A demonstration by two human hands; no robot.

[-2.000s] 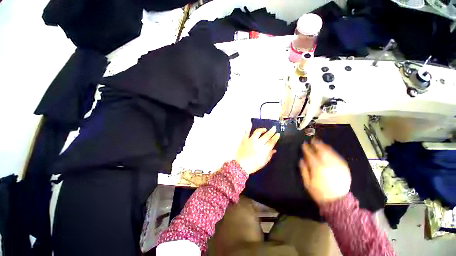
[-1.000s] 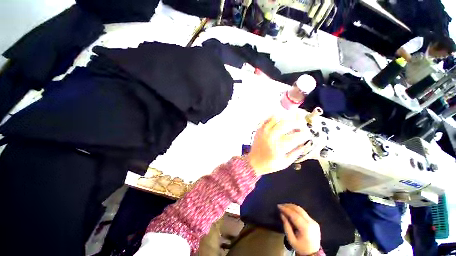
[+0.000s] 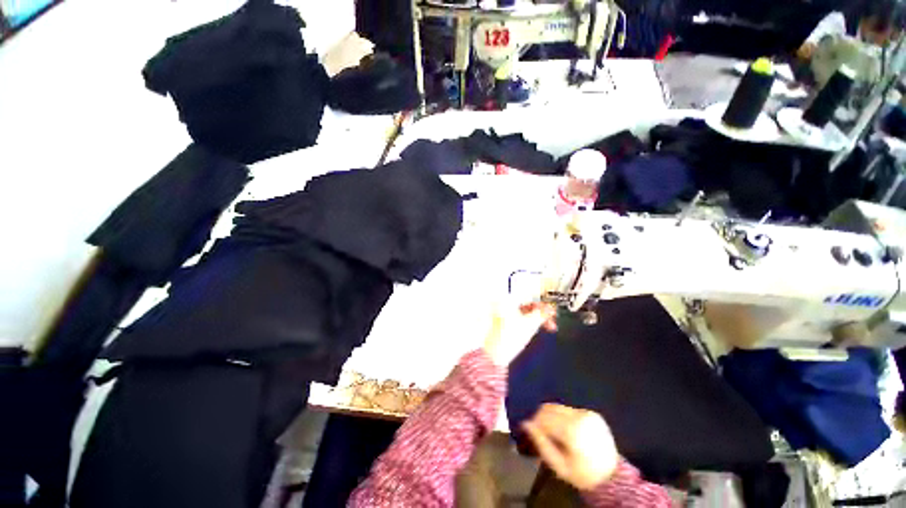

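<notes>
A large black cut panel (image 3: pixel 646 382) lies flat under the head of the white sewing machine (image 3: pixel 656 260) and hangs over the table's front edge. My left hand (image 3: pixel 519 325) is at the needle area (image 3: pixel 586 310), fingertips close together by the presser foot; whether they hold anything is too blurred to tell. My right hand (image 3: pixel 571 442) is at the panel's near left edge, over my lap, fingers bent; a grip on the cloth cannot be made out. A bluer patch of cloth shows at the panel's left side.
Black stacked cut pieces (image 3: pixel 258 288) cover the table's left side. A jar with a pale lid (image 3: pixel 582 179) stands behind the machine head. A navy cloth heap (image 3: pixel 815 397) lies right. Dark thread cones (image 3: pixel 750 94) and another machine (image 3: pixel 517 40) stand behind.
The view has swung between frames. My left hand went from the cloth up onto the machine head, then down to the needle. My right hand moved from beside the needle to the panel's near edge.
</notes>
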